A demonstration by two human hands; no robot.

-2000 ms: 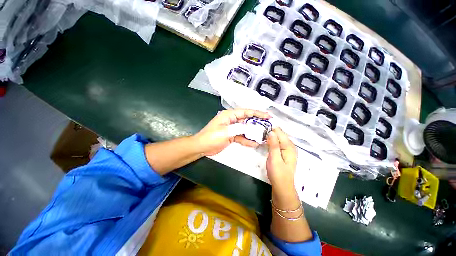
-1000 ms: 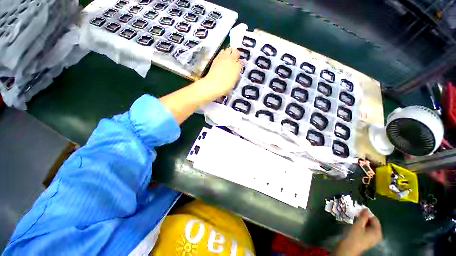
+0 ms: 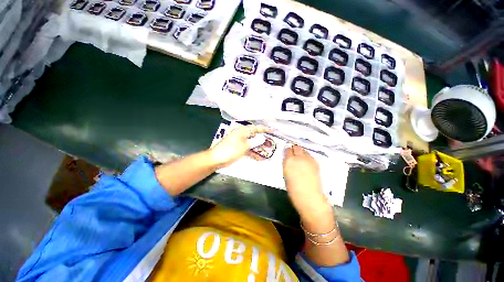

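A dark rounded-square watch housing (image 3: pixel 267 147) is held in my left hand (image 3: pixel 239 144) over the adhesive backing sheet (image 3: pixel 248 172). My right hand (image 3: pixel 301 171) is just right of the housing, apart from it, with its fingertips together over the sheet. Whether a tiny piece is between them is too small to tell. Beyond the sheet, the blister tray (image 3: pixel 260 104) holds rows of housings. Several are plain black, and three at its left side have a paler purple rim (image 3: pixel 235 86).
A second blister tray with housings (image 3: pixel 188 50) is at the upper left, layered trays (image 3: pixel 27 49) at the far left. At right are a liner scrap pile (image 3: pixel 382 203), a yellow parts bin (image 3: pixel 454 184), orange-handled scissors (image 3: pixel 408 157) and a white fan (image 3: pixel 463 113).
My left hand has come back from the tray and now holds a housing over the sheet. My right hand has moved left from the scrap pile to the sheet. The view has shifted.
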